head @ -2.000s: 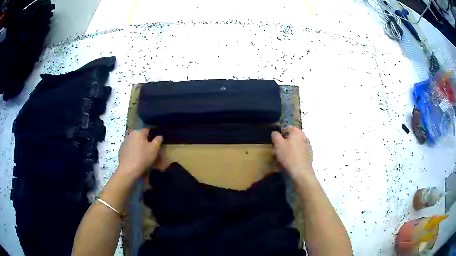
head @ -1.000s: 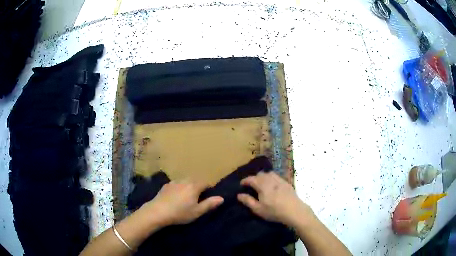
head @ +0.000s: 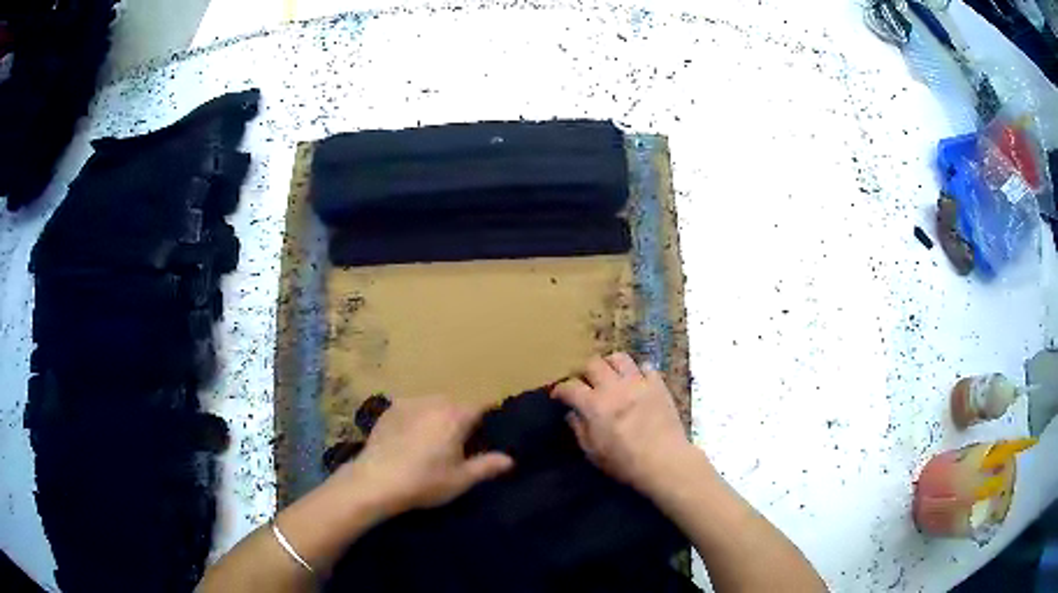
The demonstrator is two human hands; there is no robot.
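Note:
A tan cardboard board [head: 464, 319] lies in front of me, with blue-grey speckled bands along both long sides. Black fabric strips [head: 470, 174] lie side by side across its far end. A loose pile of black strips [head: 511, 521] covers its near end. My left hand [head: 424, 446] rests on the left of the pile, fingers over the fabric. My right hand [head: 621, 417] is on the pile's far right edge, fingers bent over the black fabric. The fingertips are partly hidden, so the exact hold does not show clearly.
A large flat black mass [head: 128, 359] lies left of the board, another black bundle [head: 52, 99] at upper left. At right are an orange-pink tub [head: 946, 496] with a yellow-orange handle, a small bottle [head: 984, 399], a blue tray [head: 963, 174] with a plastic bag and a dark lump [head: 955, 234].
Both hands have left the strip now lying straight below the far strips and moved to the near pile. In the last second, the raised fabric end by my right hand has dropped lower.

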